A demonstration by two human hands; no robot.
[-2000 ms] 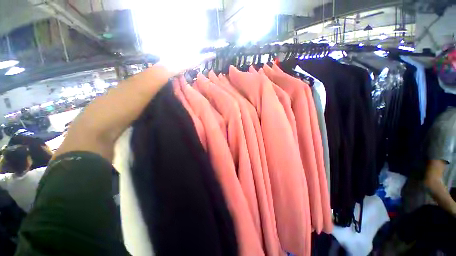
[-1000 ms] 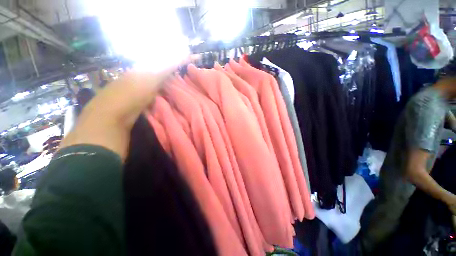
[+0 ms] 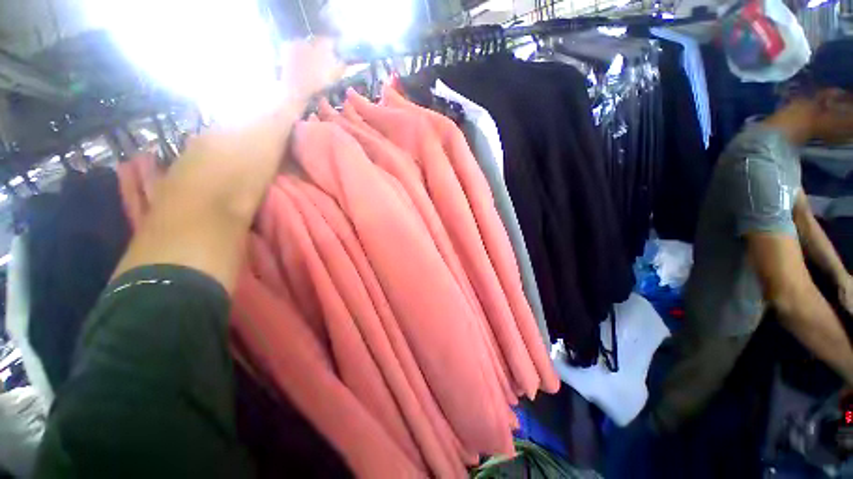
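Coral-pink jackets (image 3: 374,271) hang close together on dark hangers (image 3: 458,42) from an overhead rail (image 3: 599,28). My left hand (image 3: 271,122), with a dark green sleeve, reaches up among the tops of the pink jackets at the rail. Glare from the lamps washes out its fingers, so I cannot tell whether they grip a hanger. Part of a pink jacket also shows left of my wrist. My right hand is not in view.
Black jackets (image 3: 552,187) hang right of the pink ones, with a white-and-grey garment (image 3: 486,140) between. Dark garments (image 3: 70,253) hang at the left. A person in a grey shirt (image 3: 748,206) bends at the right. White cloth (image 3: 617,360) lies low behind.
My left hand has moved right along the rail relative to the jackets. The view has shifted right, showing more of the grey-shirted person. A gap between dark and pink jackets has opened at the left.
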